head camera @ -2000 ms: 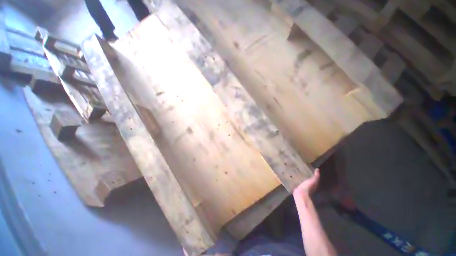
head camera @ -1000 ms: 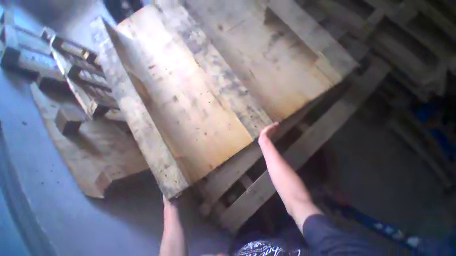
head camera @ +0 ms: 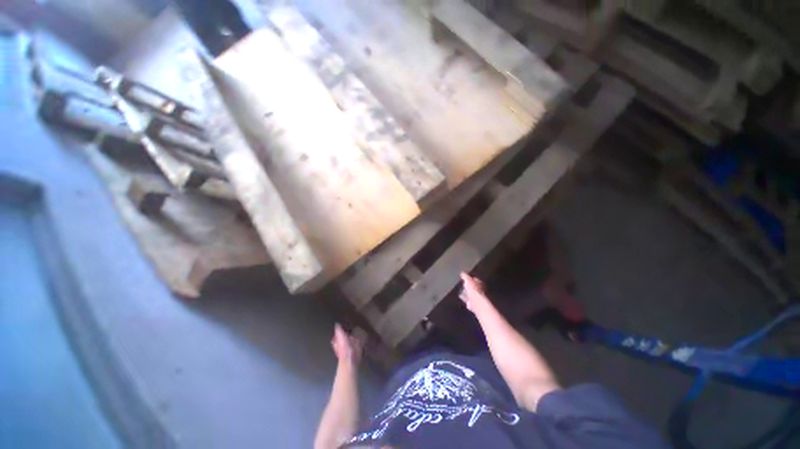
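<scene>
The solid-deck wooden pallet (head camera: 320,188) lies with its thick bearers up on a slatted wooden pallet (head camera: 500,230), whose long boards stick out on the near side. My left hand (head camera: 348,342) is off the solid-deck pallet, by the near left corner of the slatted one, with its fingers apart and empty. My right hand (head camera: 472,291) is at the slatted pallet's near edge, its fingers partly curled; whether it grips or only touches the board is unclear. Both hands are small and a little blurred.
Small wooden pallet pieces (head camera: 162,131) lie on another wooden pallet (head camera: 180,237) at the left. Pallet stacks (head camera: 667,53) stand at the upper right. A blue pallet jack handle (head camera: 693,355) is at the lower right. Dark legs (head camera: 215,22) of a person show at the top.
The solid-deck pallet has moved away from me and left, showing more of the slatted pallet below. Both my hands have let go of it and come back towards my body.
</scene>
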